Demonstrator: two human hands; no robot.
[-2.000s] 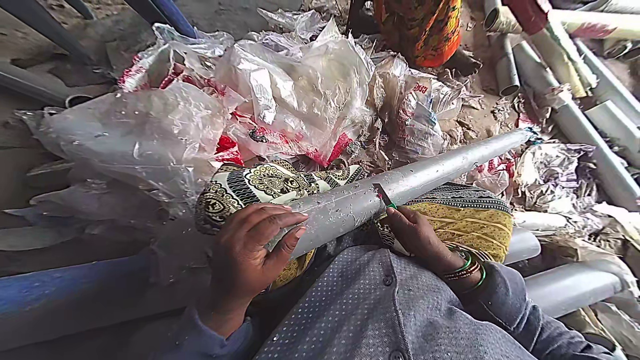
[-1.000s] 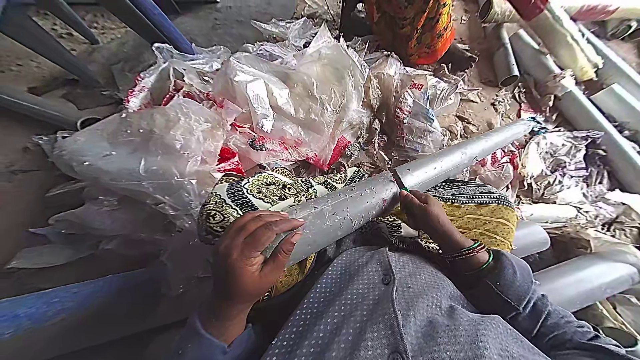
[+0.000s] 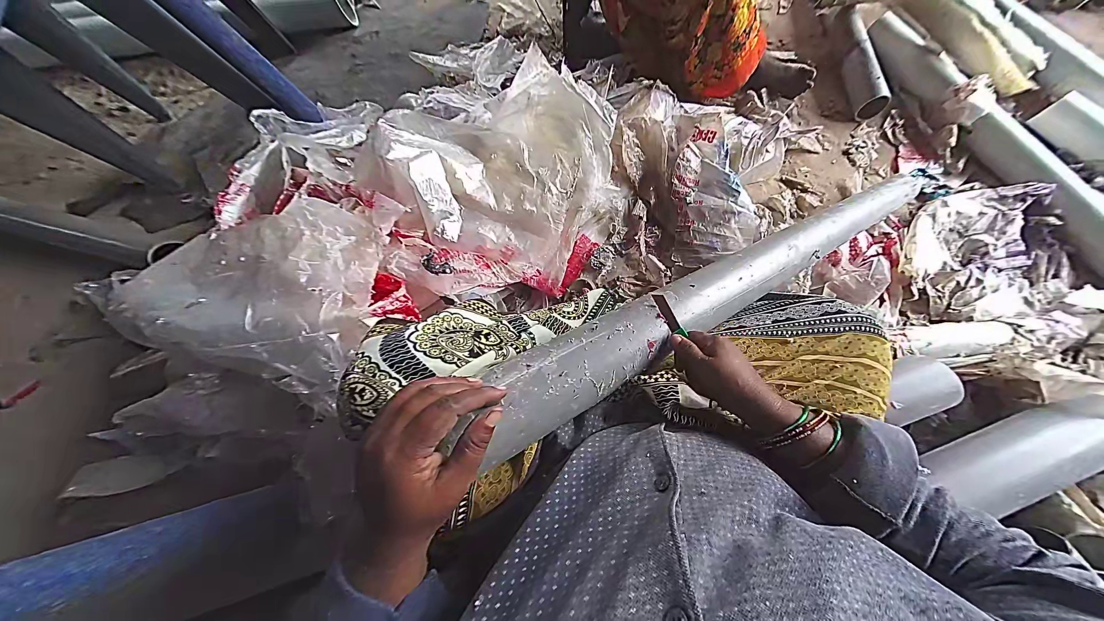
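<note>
A long grey plastic pipe (image 3: 595,354) lies slantwise across my lap, its far end on the littered ground at the upper right. Small flakes and reddish specks dot its surface. My left hand (image 3: 423,457) rests on the pipe's near end, thumb and fingers spread around its edge. In my right hand (image 3: 720,371) is a small knife with a green handle; its dark blade (image 3: 667,315) lies against the pipe's upper surface near the middle. The handle is mostly hidden in the fist.
Crumpled clear plastic sheeting (image 3: 509,164) heaps up beyond my knees. More grey pipes (image 3: 1026,164) lie at the right, others (image 3: 1018,453) beside my right arm. Blue and grey bars (image 3: 241,52) stand at the upper left. A person in orange patterned cloth (image 3: 716,43) is at the top.
Between the two earlier frames, my right hand with the knife moved a little up the pipe, away from my left hand; it has since come slightly back. My left hand stays at the near end.
</note>
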